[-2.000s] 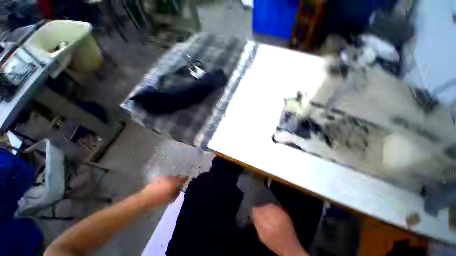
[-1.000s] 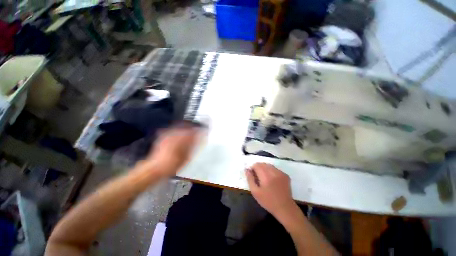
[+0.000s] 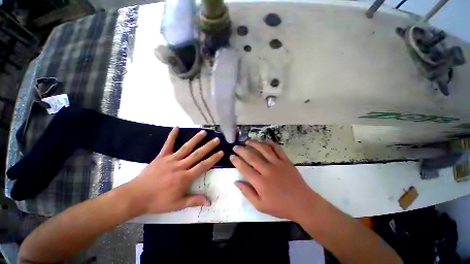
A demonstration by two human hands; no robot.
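Note:
A long dark fabric strip (image 3: 129, 138) runs from the plaid cloth across the white table to the needle area of the cream sewing machine (image 3: 319, 62). My left hand (image 3: 178, 172) lies flat on the strip's right part, fingers spread, left of the needle. My right hand (image 3: 270, 178) rests with its fingertips on the strip's end, just right of the needle. Neither hand is closed on the cloth. A pale curved guard (image 3: 225, 95) hangs over the strip between the hands and hides the needle. Thin dark threads run down beside it.
The plaid cloth (image 3: 77, 62) covers the table's left extension. A white label (image 3: 55, 103) and a small dark piece lie there beside the strip. A small brown piece (image 3: 408, 197) lies on the white table (image 3: 330, 193) at right. Dark cloth (image 3: 427, 232) shows below the table's right edge.
The view has moved closer to the machine. Both hands, earlier apart from each other, now rest side by side at the needle on the dark strip, which now extends over the white table.

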